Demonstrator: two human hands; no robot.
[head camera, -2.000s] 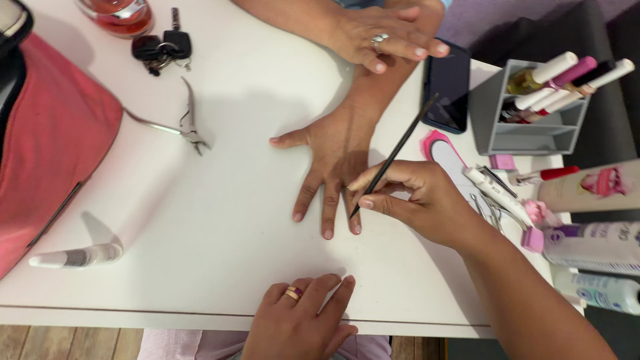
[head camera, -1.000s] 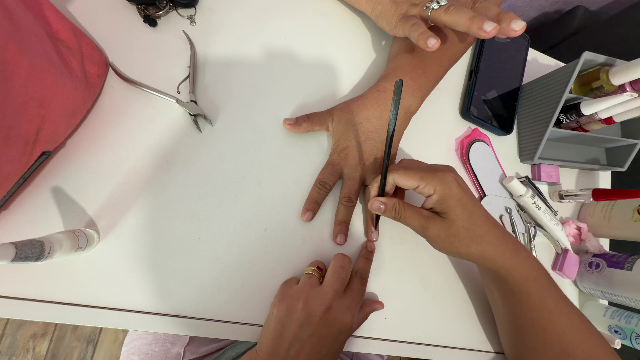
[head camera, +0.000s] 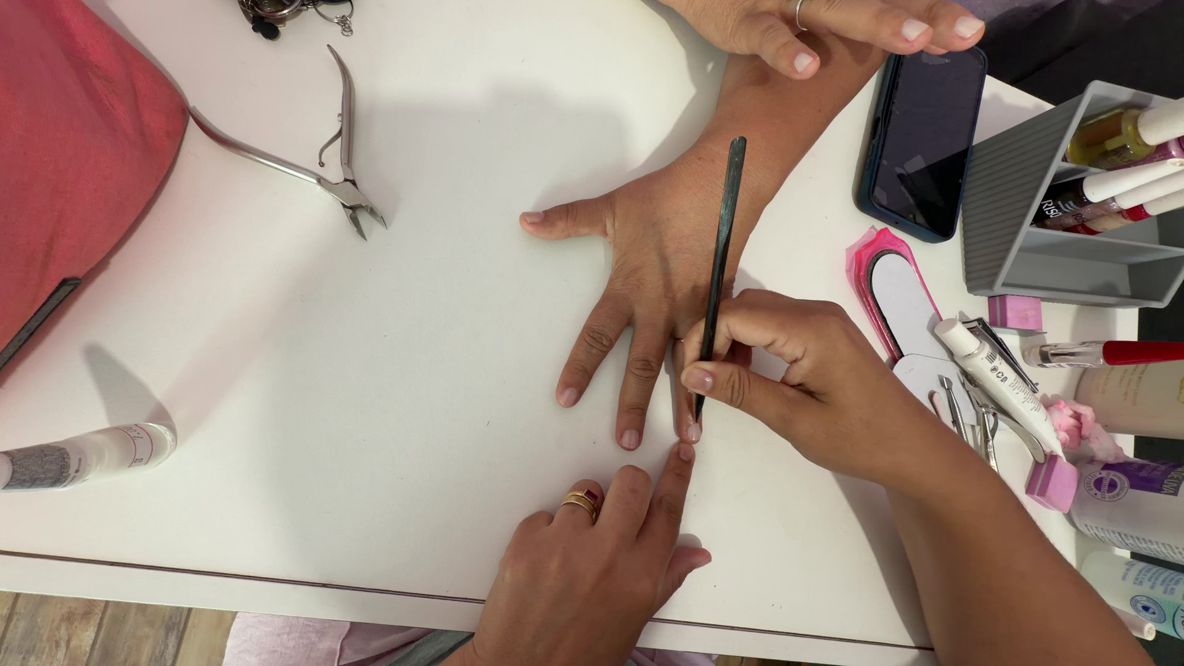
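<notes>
My right hand (head camera: 795, 379) pinches a thin dark cuticle pusher (head camera: 724, 250) between thumb and fingers. Its lower tip rests at the nail of a finger on another person's hand (head camera: 647, 250), which lies palm down with fingers spread on the white table. My left hand (head camera: 592, 555), with gold rings, holds nothing; its index fingertip touches the tip of that same finger. The person's other hand (head camera: 805, 28), wearing a ring, is over the forearm at the top. Metal cuticle nippers (head camera: 342, 190) lie with handles spread to the left of the spread hand.
Right side: smartphone (head camera: 925, 139), grey organizer (head camera: 1017, 203) with polish bottles, nail files (head camera: 906, 301), white tube (head camera: 1004, 379), small metal tools, pink buffer blocks (head camera: 1053, 481) and large bottles. Left side: red fabric bag (head camera: 74, 139), clear bottle (head camera: 92, 455). Keys (head camera: 277, 14) lie at the top.
My left hand has moved up and right from the table's front edge to the person's fingertip. The tool in my right hand now stands more upright. The view has moved closer.
</notes>
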